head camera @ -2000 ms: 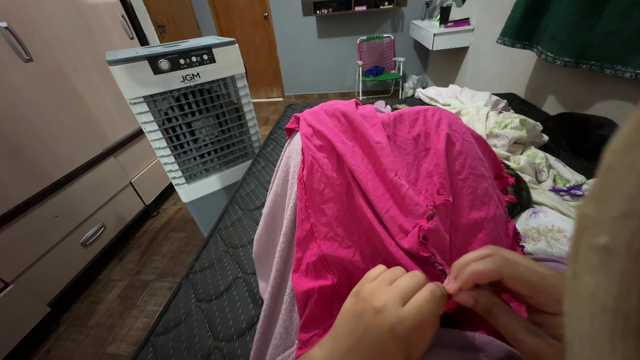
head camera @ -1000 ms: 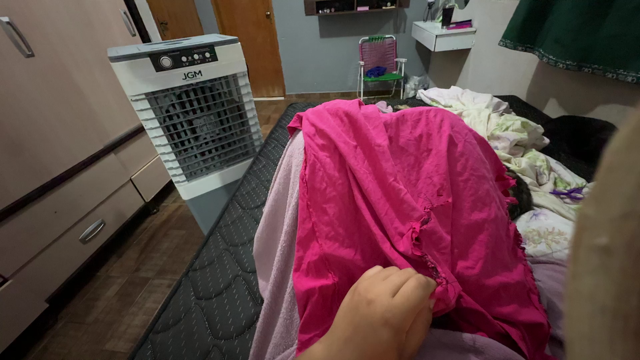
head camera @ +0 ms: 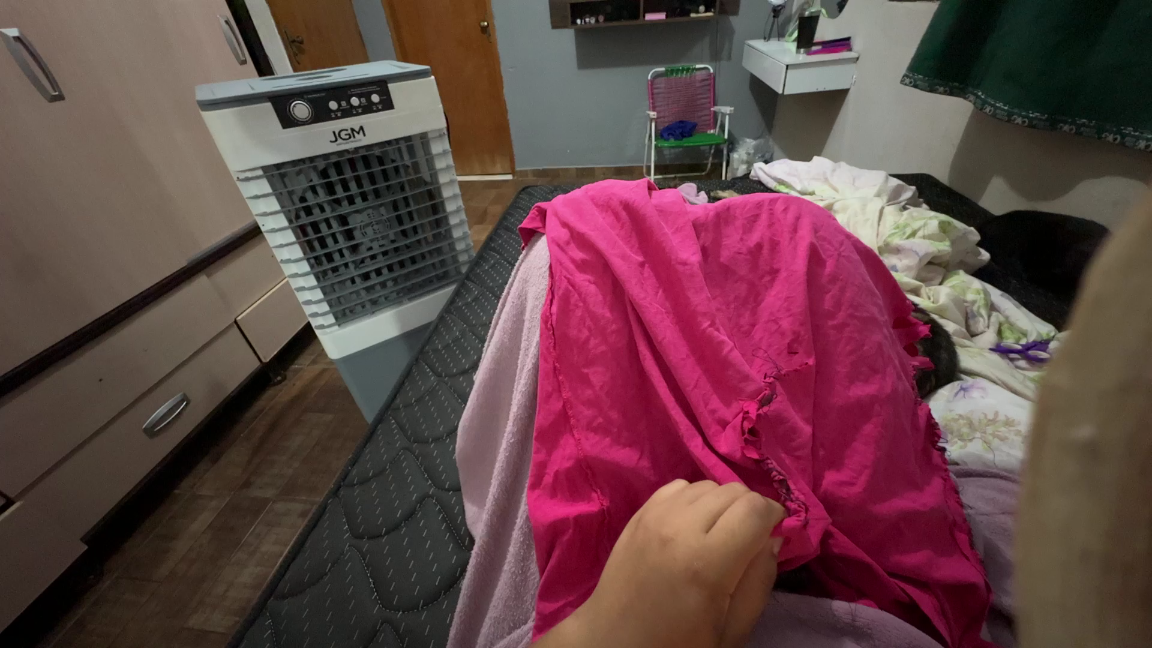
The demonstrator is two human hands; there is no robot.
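Bright pink fabric point(head camera: 684, 324) lies draped over a raised shape on the bed, with a pale lilac towel-like cloth point(head camera: 504, 414) under it. Dark stitching and gathered, frayed edges run down the middle of the pink fabric. At the lower end of that seam, my left hand point(head camera: 702, 549) pinches the fabric between closed fingers. My right hand is out of the frame.
A black quilted mattress point(head camera: 387, 531) is beneath the cloths. To the left stand an air cooler point(head camera: 360, 207) and a wardrobe point(head camera: 117, 225). Rumpled floral bedding point(head camera: 954, 297) and purple scissors point(head camera: 1024, 351) lie at right. A blurred beige object point(head camera: 1089, 450) blocks the right edge.
Two seconds ago my right hand was at the fabric beside my left; it has left the view. My left hand keeps its hold on the pink fabric.
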